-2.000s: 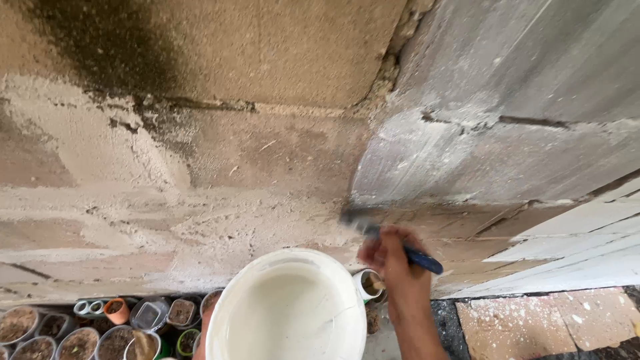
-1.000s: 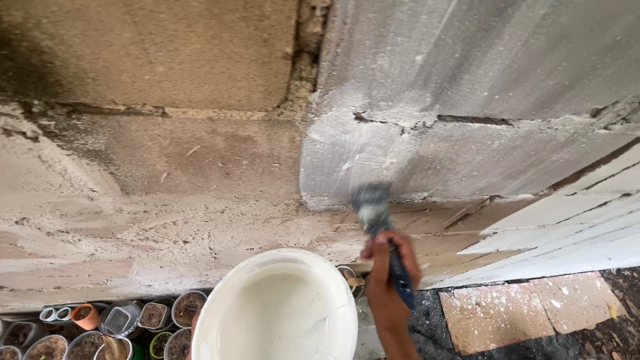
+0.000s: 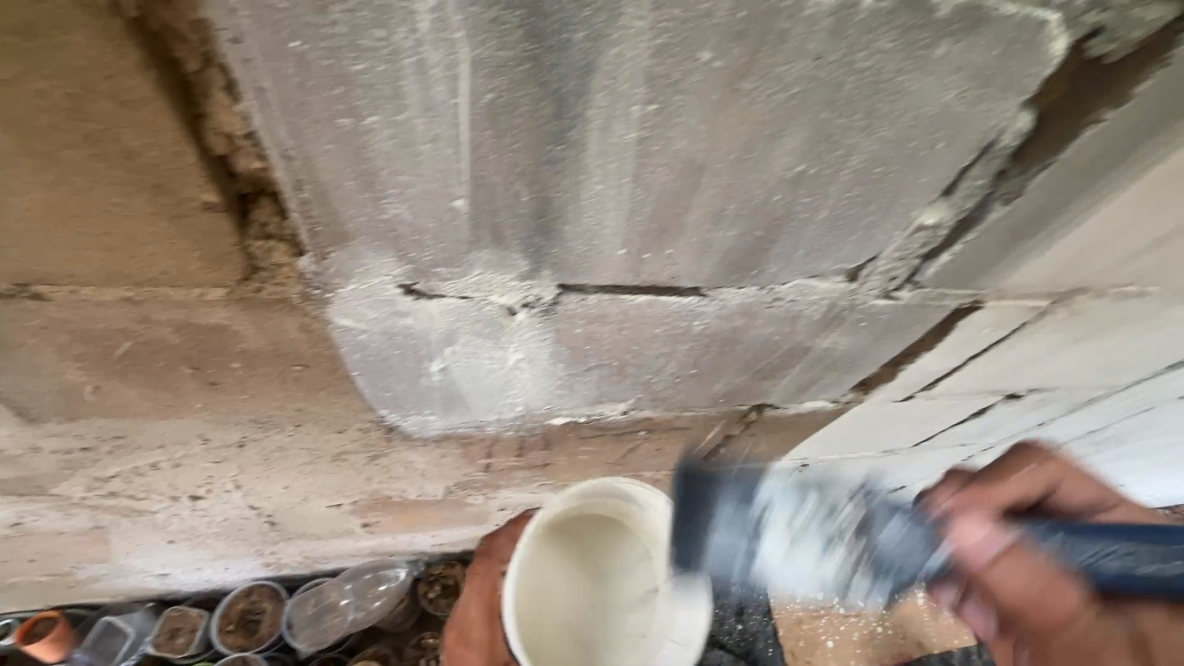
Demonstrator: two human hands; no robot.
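Note:
My left hand (image 3: 488, 601) grips the side of a white plastic tub (image 3: 680, 615) at the bottom centre, with off-white liquid paint (image 3: 592, 587) inside. At the lower right my right hand (image 3: 1027, 555) holds a paintbrush (image 3: 814, 536) by its dark blue handle. The brush is blurred, its ferrule smeared with white, its dark bristles pointing left beside the tub's right rim. Behind them rises a block wall (image 3: 462, 185), coated with streaky whitish-grey paint in the middle and bare brown at the left. Dark cracks run along its joints.
Plant pots and clear plastic cups (image 3: 250, 615) holding soil stand along the wall's foot at the lower left, with a small orange pot (image 3: 44, 636) among them. A whiter wall section (image 3: 1091, 407) is at the right. Paint-spattered cardboard (image 3: 823, 629) lies on the floor below the brush.
The brush was against or close to the wall earlier; it has moved down and right, beside the tub. The view has shifted right along the wall.

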